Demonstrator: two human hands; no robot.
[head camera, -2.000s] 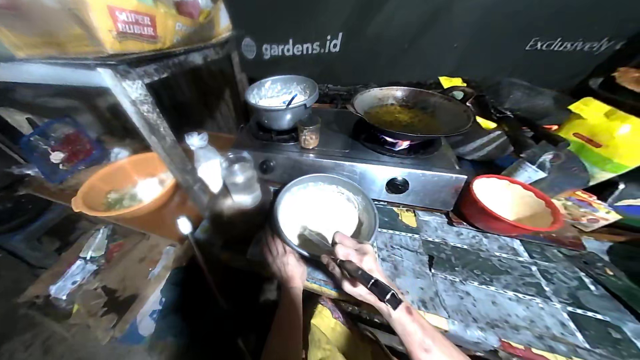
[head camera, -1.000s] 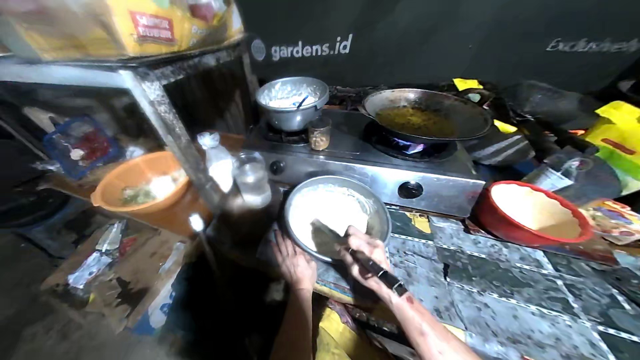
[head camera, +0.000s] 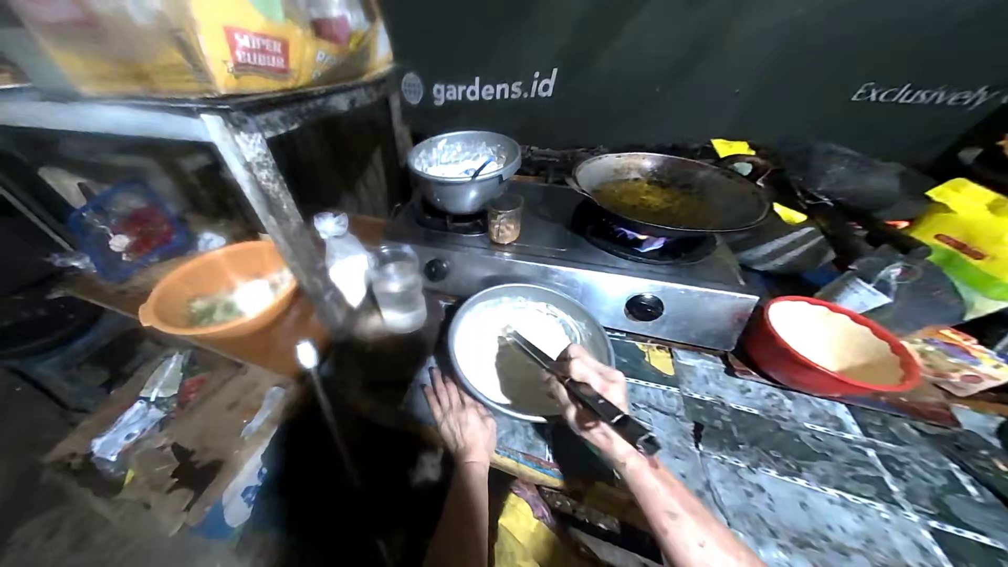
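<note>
A round metal bowl (head camera: 592, 319) holding white batter or flour stands on the tiled counter before the stove. My right hand (head camera: 592, 390) grips a dark-handled kitchen utensil (head camera: 610, 411), perhaps a knife or spatula, whose metal end dips into the white contents. My left hand (head camera: 461, 417) lies with its fingers spread against the bowl's lower left side. Behind, on the stove's right burner, a wok (head camera: 669, 189) with yellowish oil sits over a blue flame.
The steel gas stove (head camera: 567, 276) bears a second metal bowl (head camera: 465, 185) and a small glass jar (head camera: 505, 220). Left are an orange basin (head camera: 216, 276), a plastic bottle (head camera: 346, 260), a glass jug (head camera: 398, 287) and a shelf post (head camera: 268, 197). A red basin (head camera: 839, 346) stands right.
The utensil's end has shifted within the white contents, and my right hand has moved with it. My left hand's fingers are more spread than two seconds ago.
</note>
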